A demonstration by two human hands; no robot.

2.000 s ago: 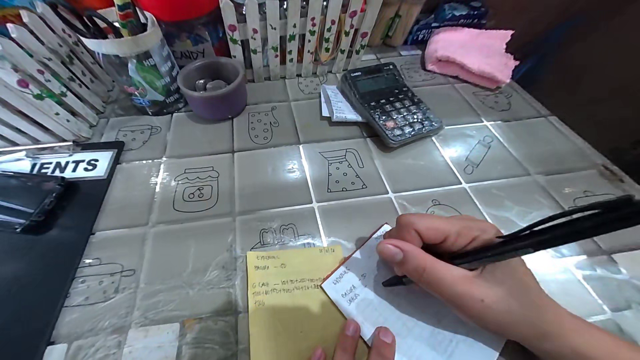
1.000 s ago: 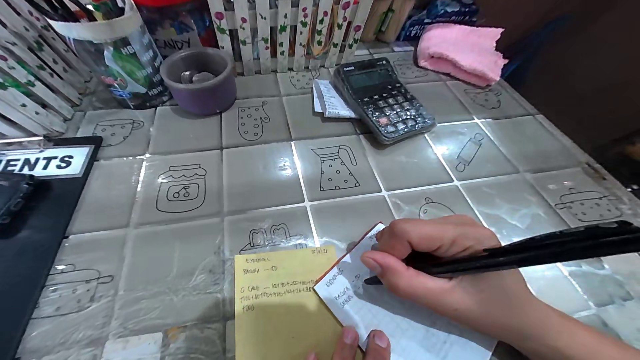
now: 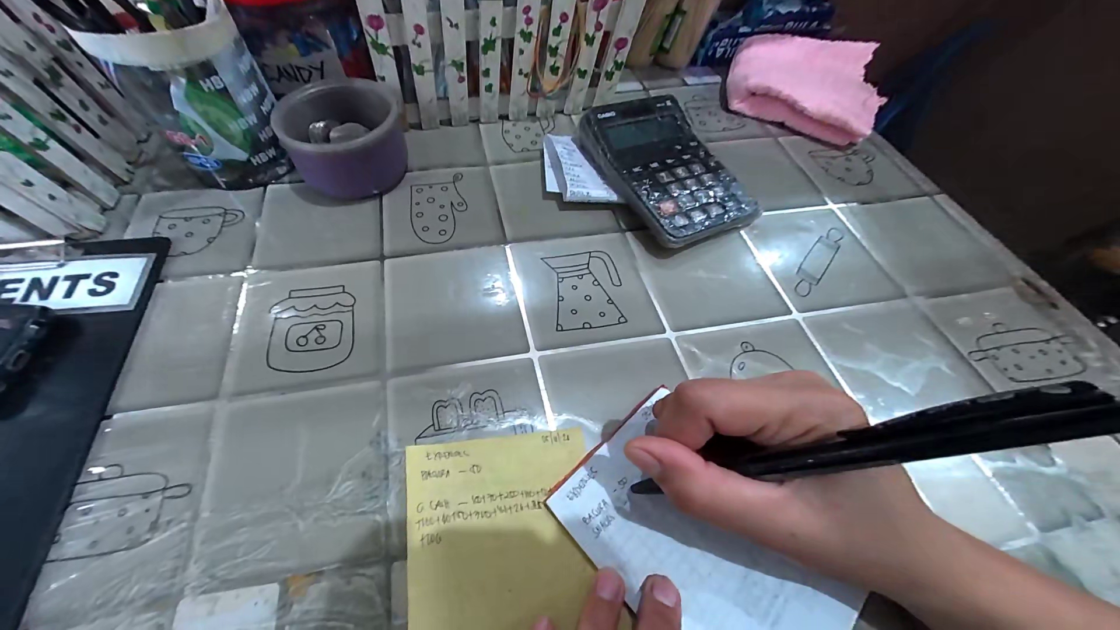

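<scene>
My right hand (image 3: 787,490) is closed around a black pen (image 3: 927,435), its tip at the handwriting on a small white notepad sheet (image 3: 700,569). The sheet lies tilted, its left corner over a yellow sheet of paper (image 3: 490,560) that also bears handwriting. At the bottom edge, fingertips of my left hand (image 3: 632,602) rest at the lower left edge of the white sheet, above the yellow one; the rest of that hand is out of view.
A Casio calculator (image 3: 669,171) partly covers folded paper (image 3: 577,171). Behind stand a purple bowl (image 3: 341,144) with coins, a pen-filled jar (image 3: 192,96), and a white picket fence (image 3: 490,61). A pink cloth (image 3: 805,83) lies far right, a black clipboard (image 3: 79,367) left.
The right hand stays at the white sheet with the pen, the tip shifted only slightly. The left fingertips remain at the sheet's edge.
</scene>
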